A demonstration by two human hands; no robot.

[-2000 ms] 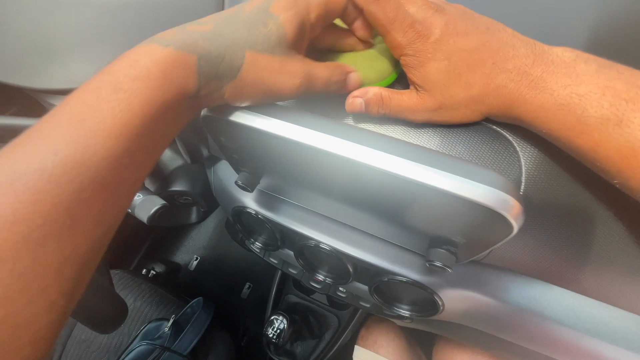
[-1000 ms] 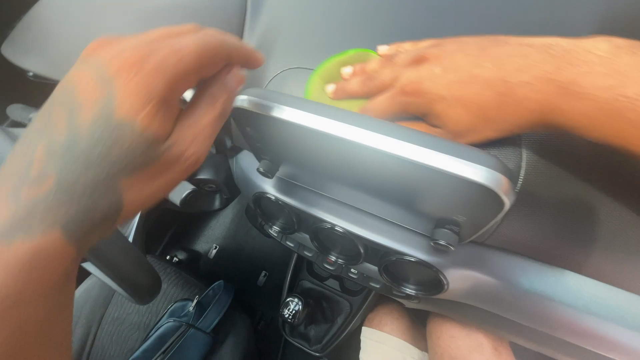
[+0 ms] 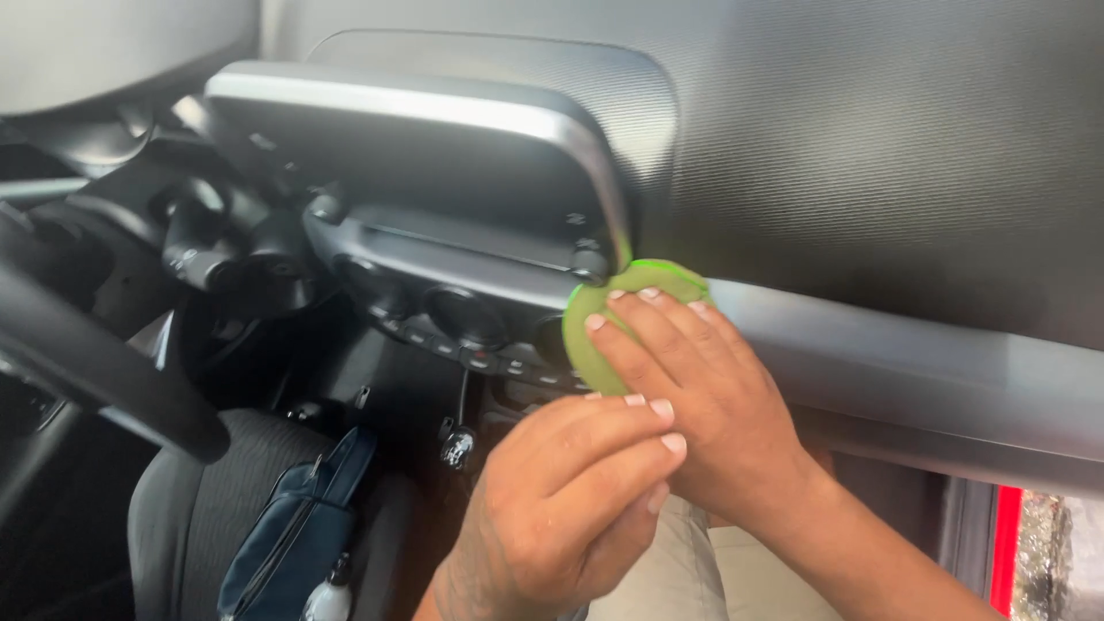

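Note:
A round green applicator pad [image 3: 642, 280] lies flat under the fingers of my right hand [image 3: 720, 401], pressed on the car's silver dashboard trim [image 3: 828, 354] just below the right corner of the infotainment display [image 3: 405, 155]. Its far edge touches or nearly touches the display's right knob [image 3: 589, 263]. My left hand [image 3: 573, 500] is in front of the lower dash, fingers bent together and close to the back of my right hand. Nothing shows in its fingers, though its palm side is partly hidden. Part of the round air vents is covered by the pad.
The steering wheel [image 3: 103, 362] and column stalks are at the left. A blue zipped bag [image 3: 289, 526] and a small bottle [image 3: 329, 595] rest on the grey seat. A gear knob [image 3: 458, 447] sits below the row of buttons. The textured dashboard top [image 3: 862, 147] spans the upper right.
My right hand and the green pad have moved from behind the display to the trim below its right corner. My left hand has moved from the display's left side to beside my right hand.

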